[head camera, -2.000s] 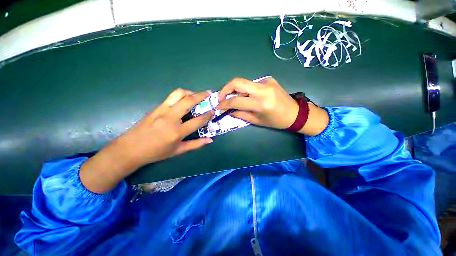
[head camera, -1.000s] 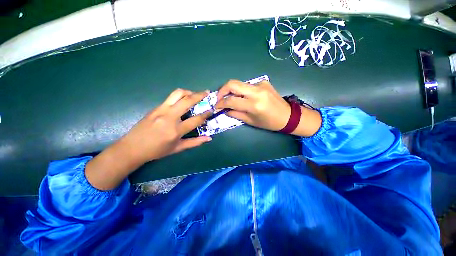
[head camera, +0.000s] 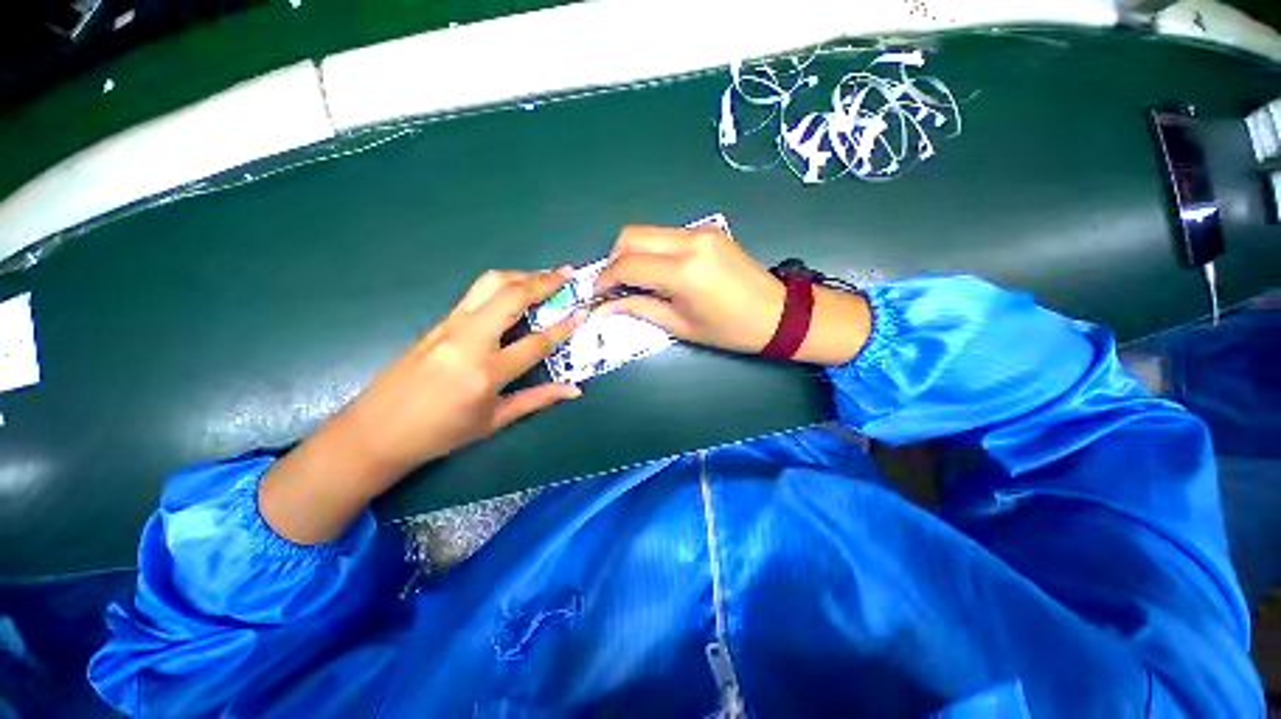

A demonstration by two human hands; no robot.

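A phone chassis (head camera: 613,344), open and pale inside, lies slanted on the dark green mat in front of me. My left hand (head camera: 457,368) holds its left end, with fingers over the top edge and the thumb by the lower edge. My right hand (head camera: 703,292), with a red wristband (head camera: 791,315), rests over the chassis, its thumb and fingertips close together near the board end. Whether a tool or cable end is between them cannot be told. Part of the chassis is hidden under my right hand.
White cables (head camera: 851,124) lie in a tangled pile beyond my right hand. A black phone (head camera: 1188,186) with a white lead lies at the far right, with pale boxes (head camera: 1266,134) beside it. A white sheet (head camera: 17,343) lies at the left edge. A white rail (head camera: 464,59) runs along the back.
The whole view has shifted, so the cables and black phone appear further left and the white sheet shows at the left. Both hands stay on the chassis; the right fingers have shifted slightly.
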